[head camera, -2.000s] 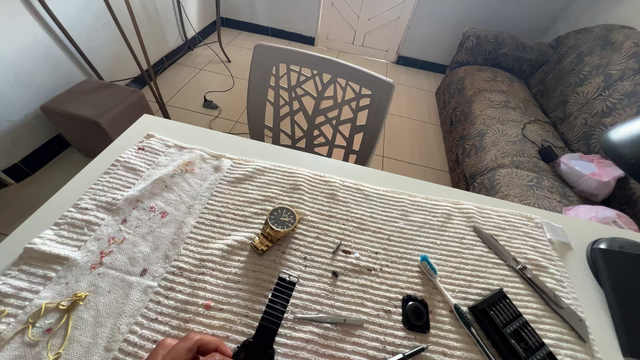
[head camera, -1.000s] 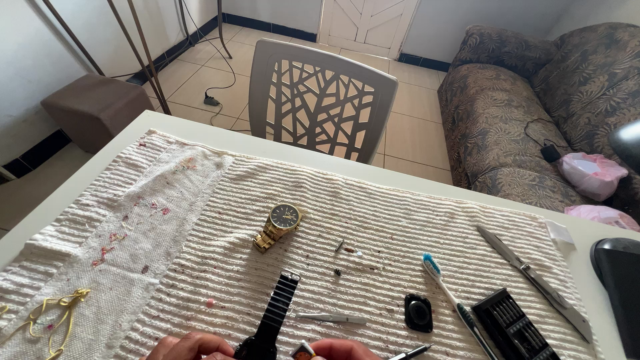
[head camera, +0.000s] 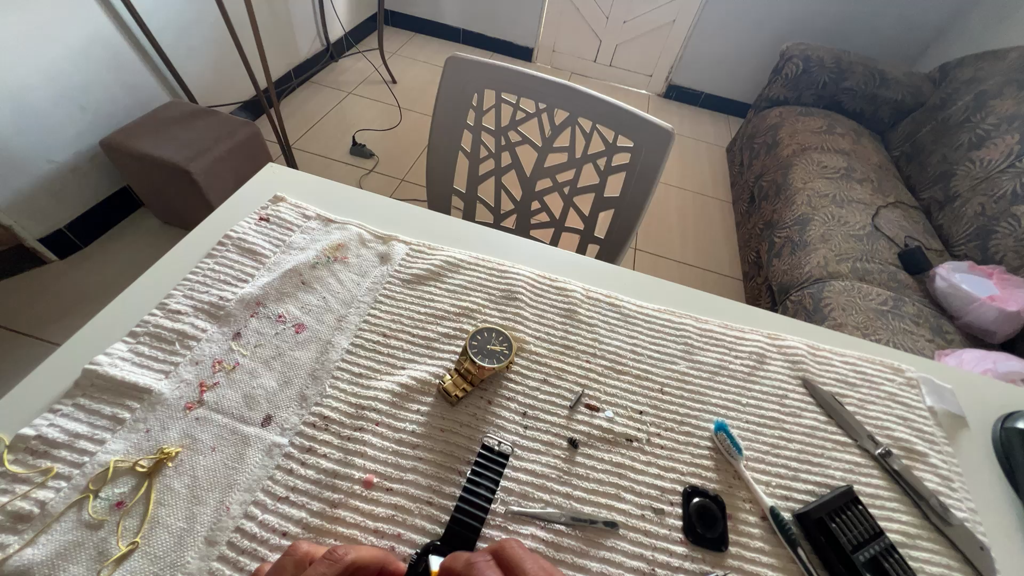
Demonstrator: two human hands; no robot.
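At the bottom edge, my left hand (head camera: 332, 560) and my right hand (head camera: 500, 558) are both at the case of a black watch, whose black link band (head camera: 478, 492) stretches up over the ribbed cloth. The case is largely covered by my fingers, with a small bright patch showing between them. Metal tweezers (head camera: 564, 518) lie right of the band. Above is a gold watch (head camera: 490, 346) with a dark dial. Tiny parts (head camera: 574, 442) lie to the right of it. Farther right are a black watch back cover (head camera: 705, 518), a toothbrush (head camera: 756, 484) and a black bit case (head camera: 852, 532).
An open folding knife (head camera: 888, 460) lies on the cloth at the right, near a dark object (head camera: 1012, 452) at the table edge. Yellow cord (head camera: 132, 496) is at the lower left. Beyond the white table (head camera: 640, 284) stand a chair (head camera: 552, 152) and a patterned sofa (head camera: 824, 192).
My right hand has come in from the bottom edge with a small bright-faced piece and moved left to the watch case. My left hand stays beside the case.
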